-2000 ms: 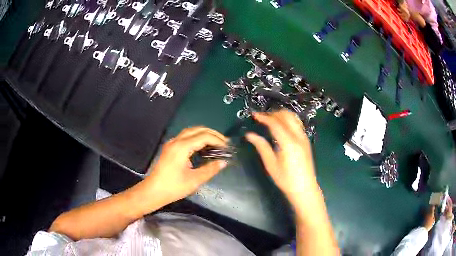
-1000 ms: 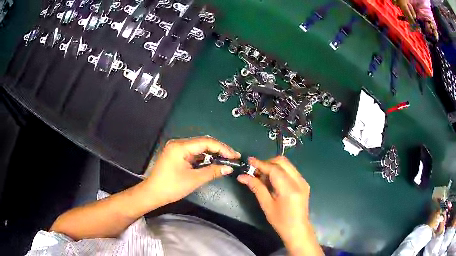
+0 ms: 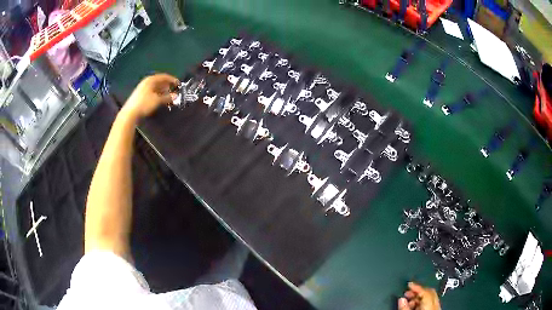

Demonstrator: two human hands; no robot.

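My left hand [image 3: 152, 95] is stretched out to the far left end of the black mat [image 3: 230, 194]. Its fingertips are closed on a clipped piece [image 3: 189, 93], silver and partly blurred, low over or on the mat. Rows of clipped pieces [image 3: 289, 158], dark or pale centres with silver looped ends, lie on the mat. My right hand [image 3: 420, 298] is at the bottom edge, cut off, fingers curled; no held part shows. The work pile [image 3: 451, 233] of black and silver parts lies on the green bench above and right of it.
A black tray with white slips [image 3: 524, 269] is at the right edge. Navy straps [image 3: 436, 85] lie along the far side near red bins [image 3: 411, 13]. White equipment [image 3: 109, 33] and a person in pink [image 3: 63, 56] are at upper left. A white cross mark [image 3: 36, 229] is on dark material at lower left.
The view has swung left. My hands, together on a black and silver piece before, are now far apart: left at the mat's far end, right low near the pile.
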